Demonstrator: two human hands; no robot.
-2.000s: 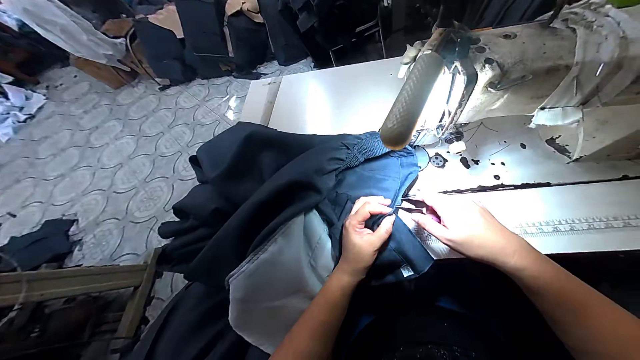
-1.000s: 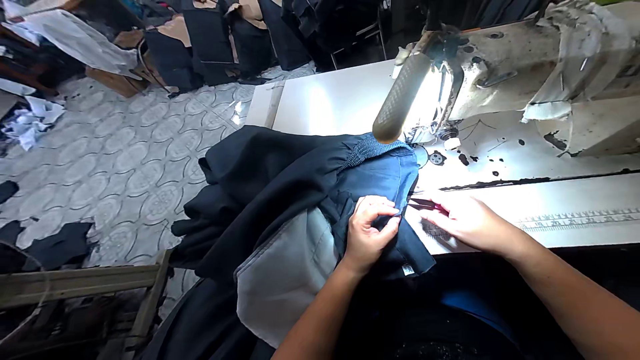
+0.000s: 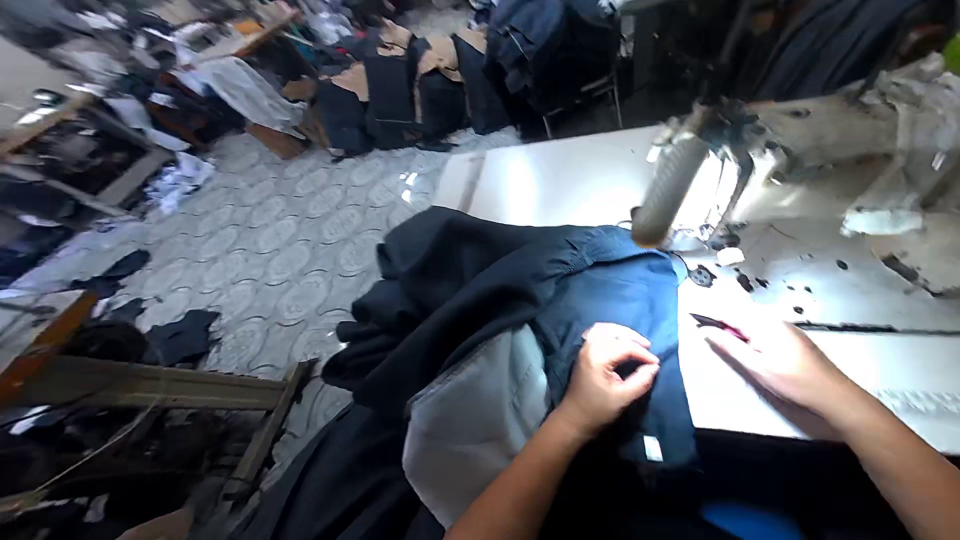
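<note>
A dark garment [image 3: 480, 277] with a grey pocket lining [image 3: 480, 412] lies across the front left of the sewing table and hangs over its edge. My left hand [image 3: 611, 371] rests on the garment, thumb and forefinger pinched at the blue-lit cloth; a small white tag [image 3: 652, 448] shows below it. Over the white tabletop, right of the cloth, my right hand [image 3: 772, 356] holds a small red-handled tool with a dark pointed tip [image 3: 720, 327], perhaps thread snips. Most of the tool is hidden in the hand. The two hands are apart.
The sewing machine [image 3: 817, 142] stands at the back right, with a textured, rounded part [image 3: 670, 187] just beyond the garment. A wooden frame [image 3: 150, 382] is at lower left. Dark scraps [image 3: 180, 337] lie on the patterned floor. Stacked dark cloth pieces [image 3: 390, 97] are behind.
My right hand with the red-handled tool has moved right, away from the cloth and my left hand. My left hand remains at the garment. The view has swung left.
</note>
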